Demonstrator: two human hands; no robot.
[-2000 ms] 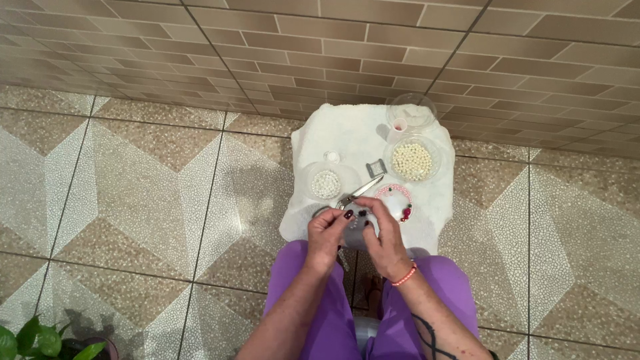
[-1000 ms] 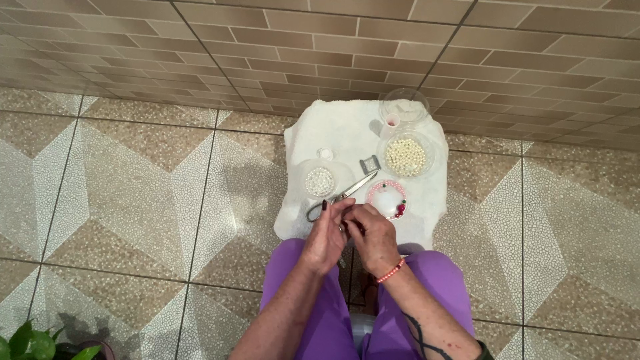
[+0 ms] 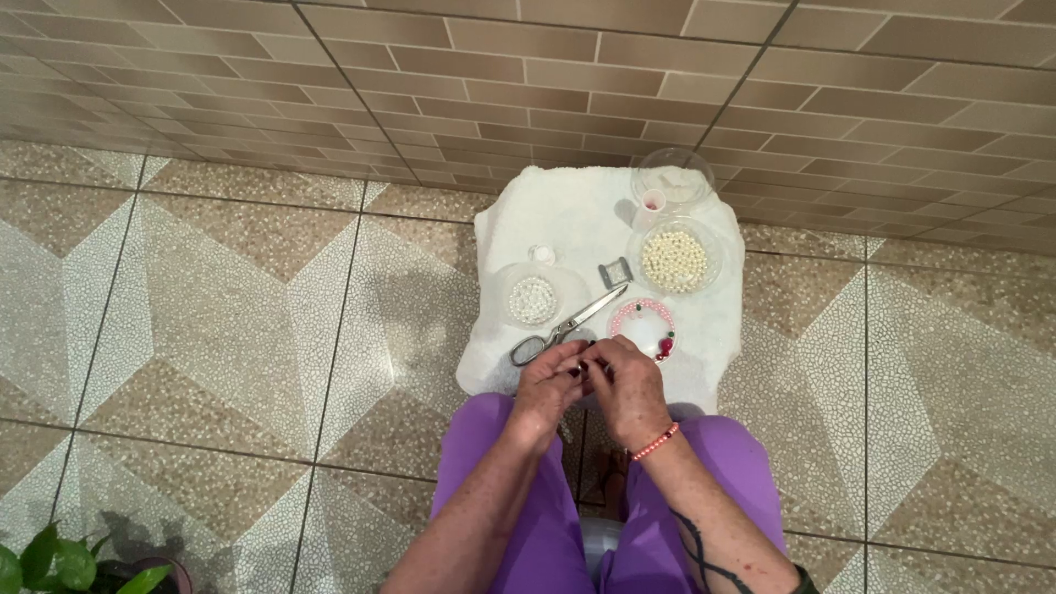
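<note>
My left hand and my right hand meet fingertip to fingertip at the near edge of a white towel. Whatever small thing is between the fingers is too small and covered to name. Metal scissors lie just beyond my left hand, blades pointing up and right. A round dish with a string of pink beads and red beads sits beyond my right hand. Farther off are a bowl of cream pearl beads, a dish of white beads and a small grey spool.
A small cup and a clear round container stand at the towel's far right corner, near the tiled wall. A small white round item lies beyond the white beads. A potted plant stands at the lower left.
Both hands, somewhat apart two seconds ago with scissors beyond them, have drawn together. My right hand's fingers have moved in against my left hand's fingertips.
</note>
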